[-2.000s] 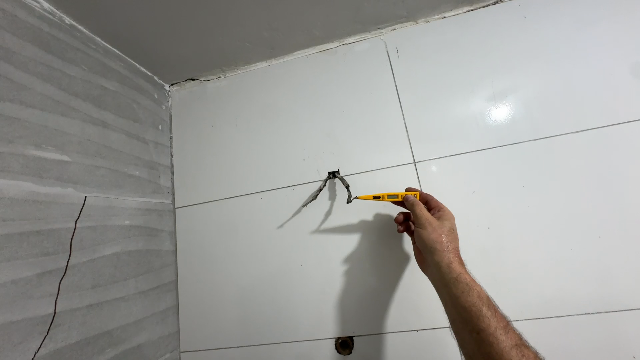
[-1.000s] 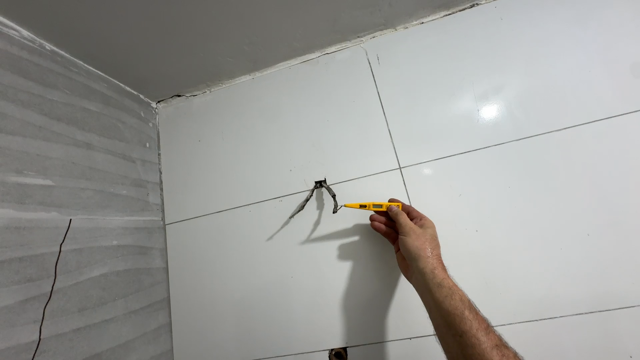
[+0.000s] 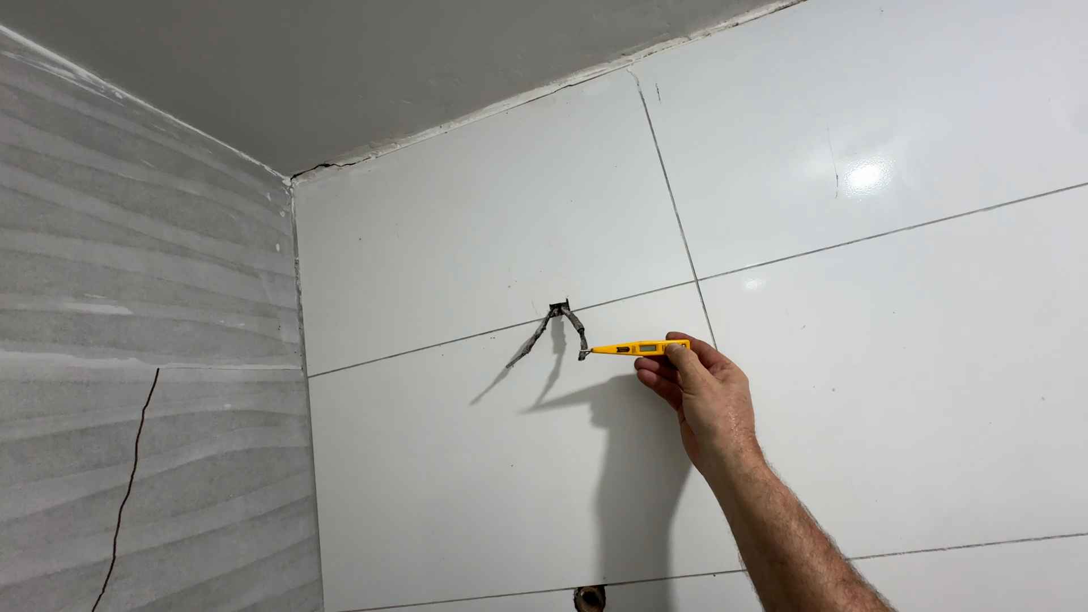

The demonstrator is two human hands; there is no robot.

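My right hand [image 3: 710, 399] holds a yellow voltage tester pen [image 3: 637, 348] with a small display between thumb and fingers. The pen lies nearly level and points left. Its metal tip is at the lower end of the right-hand electrical wire [image 3: 578, 327], seemingly touching it. That wire and a second wire [image 3: 531, 342], which slants down to the left, come out of a small hole [image 3: 558, 307] in the white tiled wall. Both look dusty and grey. My left hand is out of view.
White wall tiles [image 3: 442, 476] with dark joints face me. Below is a round pipe opening [image 3: 589, 597]. On the left, a grey wavy-patterned wall [image 3: 212, 459] has a thin brown wire or line [image 3: 127, 493] running down it. A grey ceiling [image 3: 340, 76] is above.
The view has shifted slightly. My right hand keeps its hold on the tester, whose tip stays at the end of the right-hand wire.
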